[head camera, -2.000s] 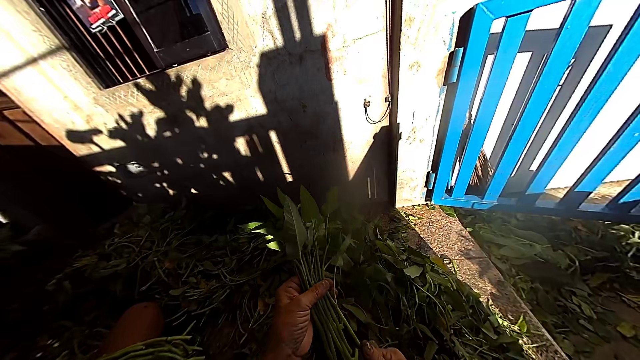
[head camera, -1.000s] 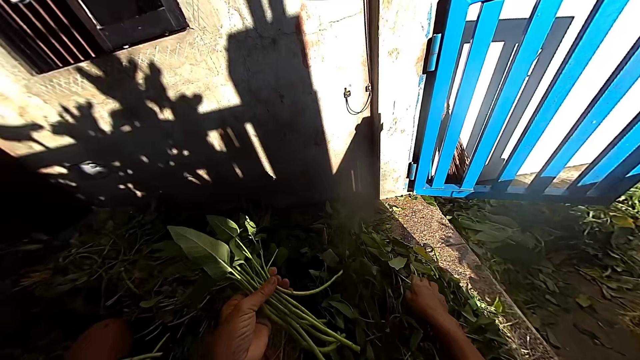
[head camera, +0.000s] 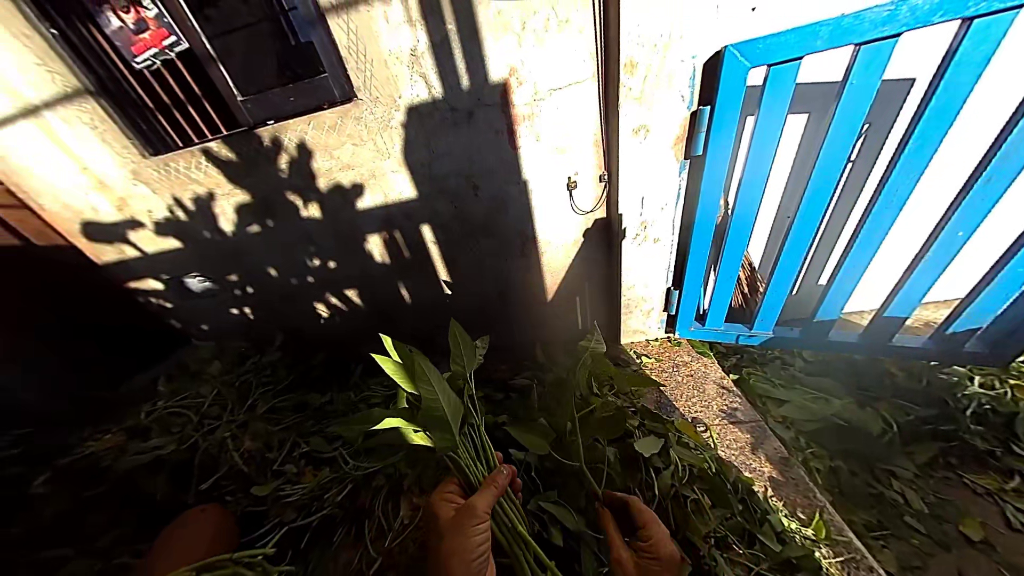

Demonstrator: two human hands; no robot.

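Note:
My left hand (head camera: 472,512), low in the middle, is closed around a bunch of long green stems with leaves (head camera: 436,396) that fan out above the thumb. To its right, my right hand (head camera: 638,534) pinches a single leafy stem (head camera: 586,456) between thumb and fingers; its leaves rise toward the wall. Below and around both hands lies a heap of cut leafy greens (head camera: 320,456), much of it in dark shadow. More green stems (head camera: 232,562) lie at the bottom left, beside what looks like my knee (head camera: 192,536).
A rough plastered wall (head camera: 560,104) with a barred window (head camera: 296,96) stands ahead. A blue slatted gate (head camera: 816,192) is at the right. A low concrete ledge (head camera: 744,424) runs below it, with more greens (head camera: 864,416) beyond. A thin cable (head camera: 588,212) hangs on the wall.
My right hand was reaching into the greens at the right one second ago; it has come closer to my left hand and now holds a stem. The bunch in my left hand points more upright.

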